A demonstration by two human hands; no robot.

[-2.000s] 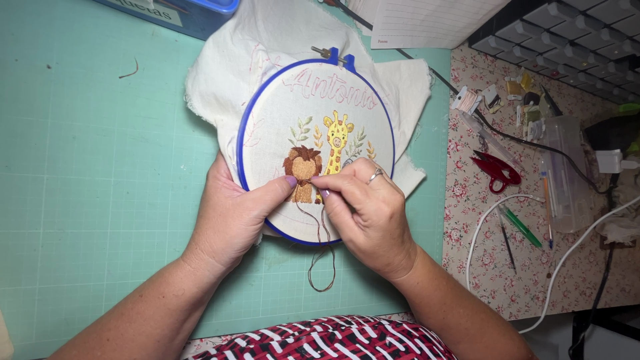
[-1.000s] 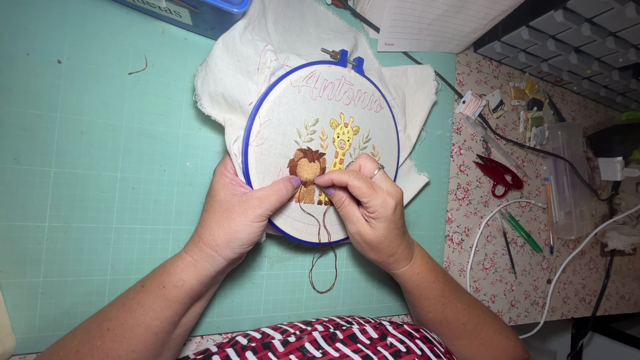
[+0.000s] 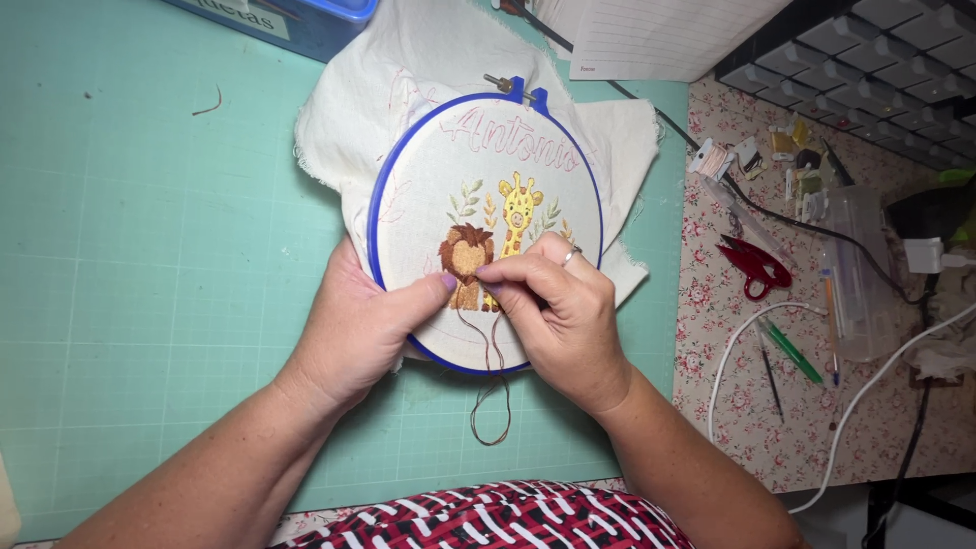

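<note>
My left hand [image 3: 366, 328] grips the lower left rim of a blue embroidery hoop [image 3: 375, 221], its thumb on the cloth beside a stitched lion [image 3: 469, 255]. White fabric [image 3: 335, 137] is stretched in the hoop and spreads out behind it; it bears drawn lettering and a stitched giraffe [image 3: 518, 206]. My right hand [image 3: 568, 313] has thumb and forefinger pinched together at the lion's lower right side. A needle between them is too small to make out. Brown thread [image 3: 488, 412] hangs in a loop from the work past the hoop's lower rim.
A green cutting mat [image 3: 168, 305] lies under the work, with a blue box [image 3: 320, 27] at its top edge. To the right are red thread snips [image 3: 755, 267], a green pen [image 3: 793, 352], thread bobbins [image 3: 713, 158], a clear plastic case [image 3: 862, 305], cables and a drawer cabinet [image 3: 862, 61].
Both hands stay at the hoop, the right fingertips still pinched beside the lion. Nothing has plainly been let go or taken up.
</note>
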